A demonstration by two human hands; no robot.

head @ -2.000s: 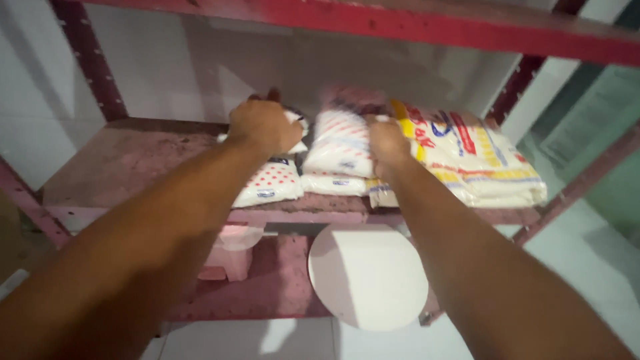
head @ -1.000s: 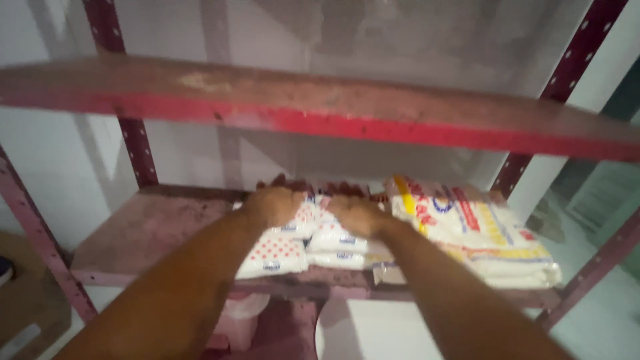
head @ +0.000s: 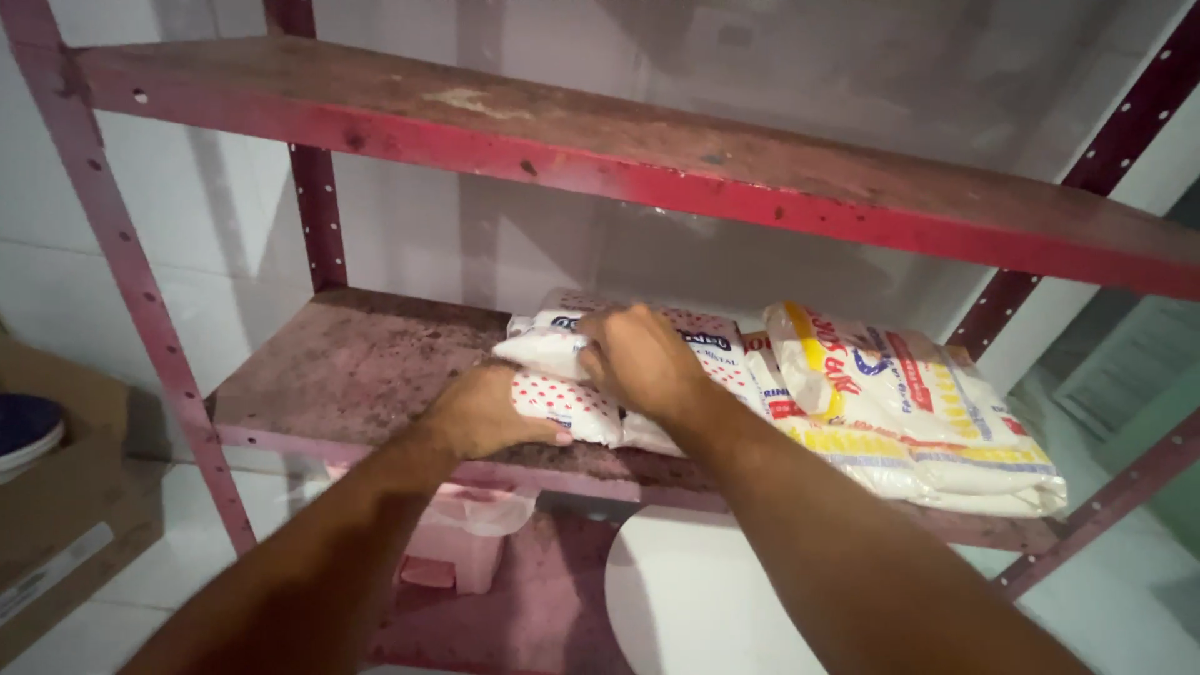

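My left hand (head: 483, 410) rests against the left side of a white plastic bag with red dots (head: 565, 405), its thumb along the bag's front edge. My right hand (head: 637, 361) has its fingers curled on the end of an upper white bag (head: 546, 349) in the same pile; the fingertips are partly hidden. Behind and right of my right hand lies another red-dotted sugar bag (head: 717, 349). These bags are on the middle shelf of a red metal rack. Plastic flour bags (head: 900, 384) with yellow and red print are stacked to their right.
The upper shelf's red edge (head: 600, 183) crosses above my hands. Below are a pink plastic container (head: 469, 553) and a white round object (head: 712, 591). A perforated upright (head: 141, 281) stands at left, near a cardboard box (head: 84, 506) and a dark blue lid (head: 28, 427).
My left hand has moved from the top of the dotted bags to their left side. My right hand is now over the left pile. The view has shifted.
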